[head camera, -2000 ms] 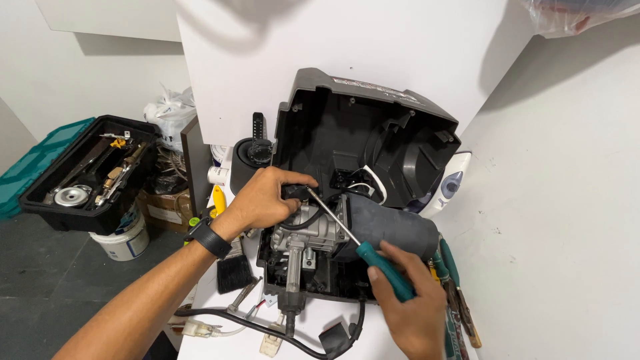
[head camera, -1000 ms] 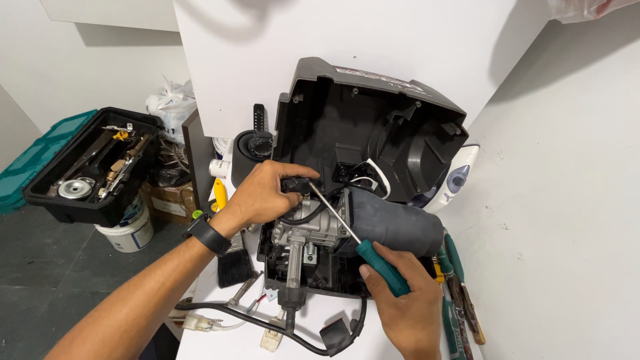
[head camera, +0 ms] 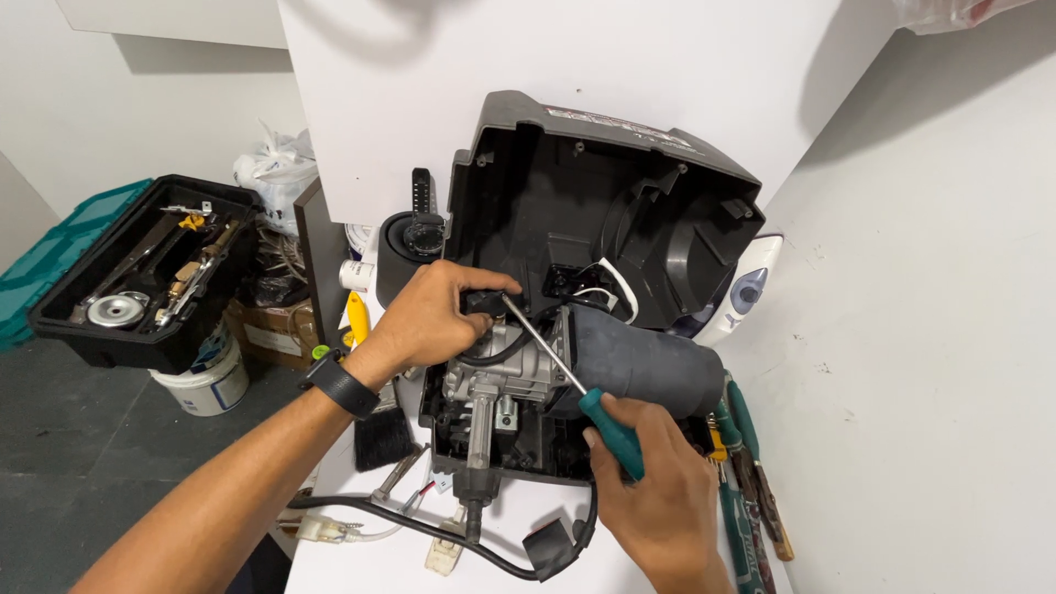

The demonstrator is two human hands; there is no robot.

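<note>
An electric pump unit with a metal pump head and a dark motor cover lies in the lower half of a black plastic housing, its upper shell tipped open behind. My left hand grips a small black part at the top of the pump head, index finger stretched along it. In my right hand is a screwdriver with a teal handle; its tip meets the black part near my left index finger. Whether the tip sits in a screw cannot be told.
Left of the housing are a wristwatch, a brush with black bristles and a yellow-handled tool. A black cable crosses the front. Pliers lie by the right wall. An open toolbox rests on a white bucket.
Both hands keep nearly the same place on the unit. The screwdriver still runs from my right hand to the black part.
</note>
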